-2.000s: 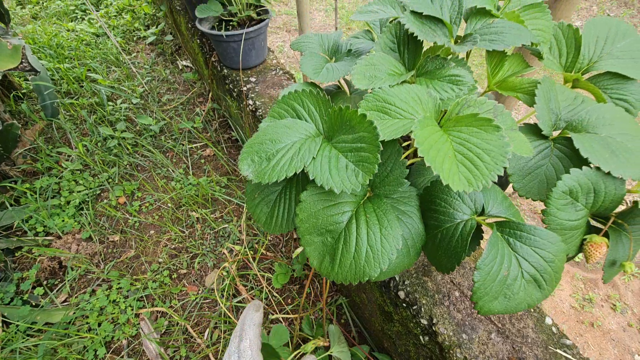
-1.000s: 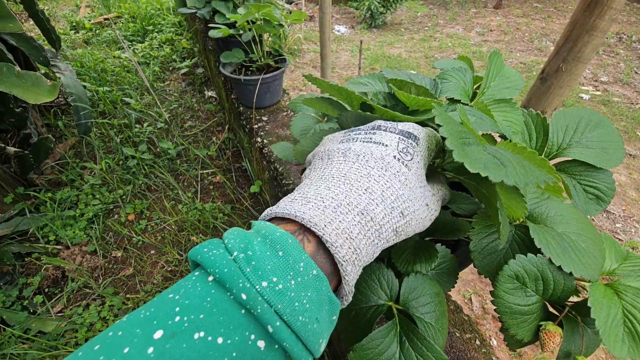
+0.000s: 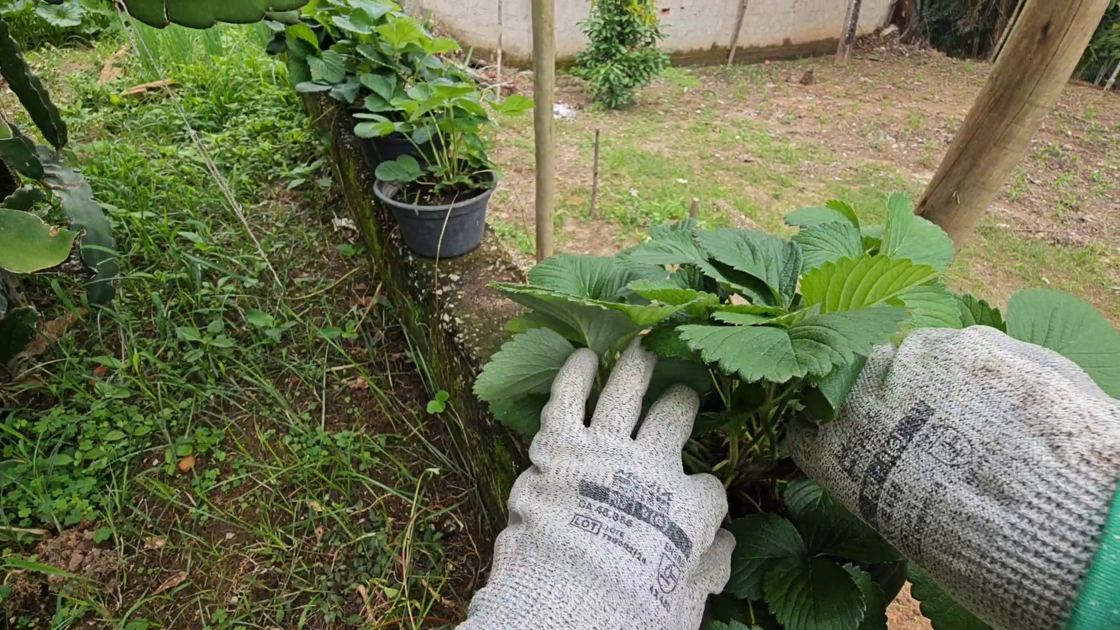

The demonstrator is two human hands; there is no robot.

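A leafy strawberry plant fills the middle right, its stems partly visible between my hands. My left hand, in a grey knitted work glove bearing printed writing, has its fingers spread against the leaves on the plant's left side. On the right, my right hand wears a matching glove below a green sleeve. Its fingertips go in among the stems and leaves and are hidden, so whether they grip anything does not show.
A low mossy wall runs away from me, carrying a black plastic pot with another strawberry plant. Wooden posts rise behind. Grass and weeds cover the left, beside cactus-like stems.
Both gloved hands are now at the plant; one second ago only one gloved arm with a green sleeve showed, reaching into the leaves. The view has tilted up.
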